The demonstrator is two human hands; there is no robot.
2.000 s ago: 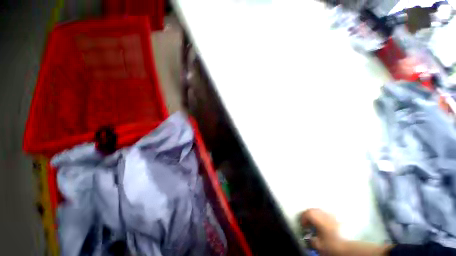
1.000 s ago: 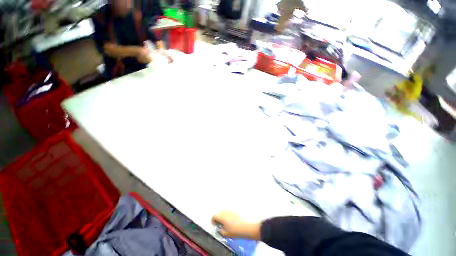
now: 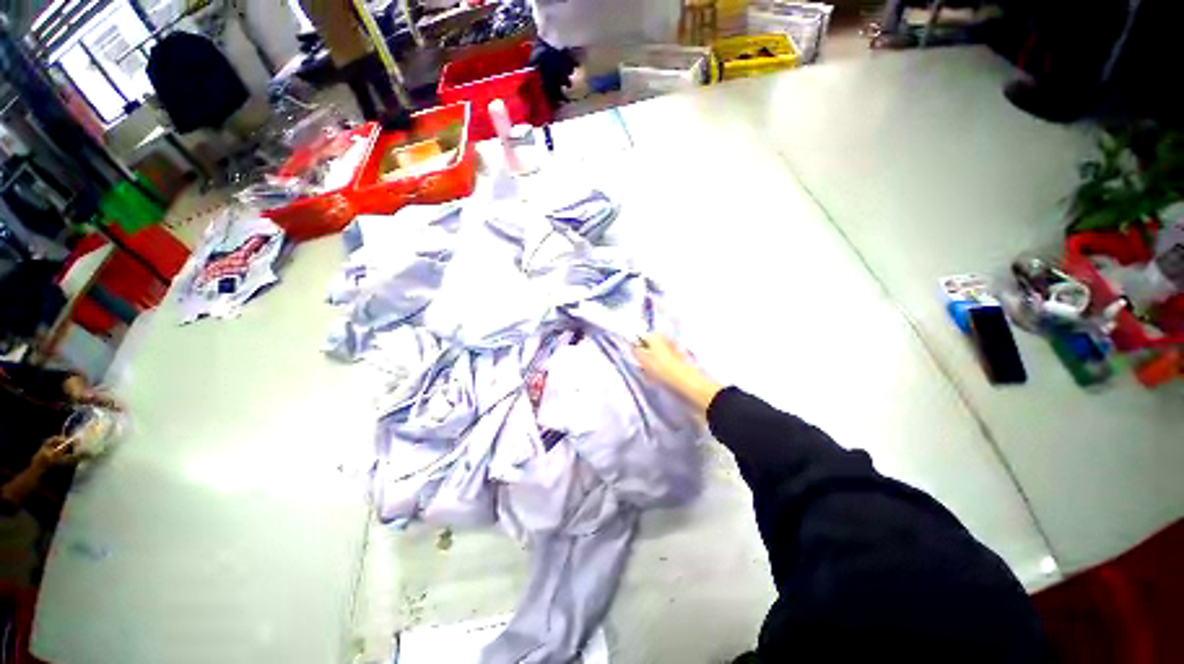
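A heap of pale grey-lavender jackets (image 3: 455,285) lies on the pale worktable (image 3: 857,428). Red plaid lining shows near its middle, and one sleeve (image 3: 558,597) hangs toward the table's near edge. My right hand (image 3: 669,367) is at the right side of the heap, its fingertips on or against the cloth; whether they grip it cannot be told. My right arm in a black sleeve reaches in from the lower right. My left hand is not in view.
Red crates (image 3: 416,162) stand at the back left beside another plaid-lined garment (image 3: 234,266). A phone (image 3: 997,345), a red tray (image 3: 1119,292) and a plant (image 3: 1127,182) are at the right. A person's hands (image 3: 81,428) show at the far left.
The view has swung right, from the floor crates to the table. My right hand has gone from the table's near edge to the jacket heap. The crate holding jackets has left view.
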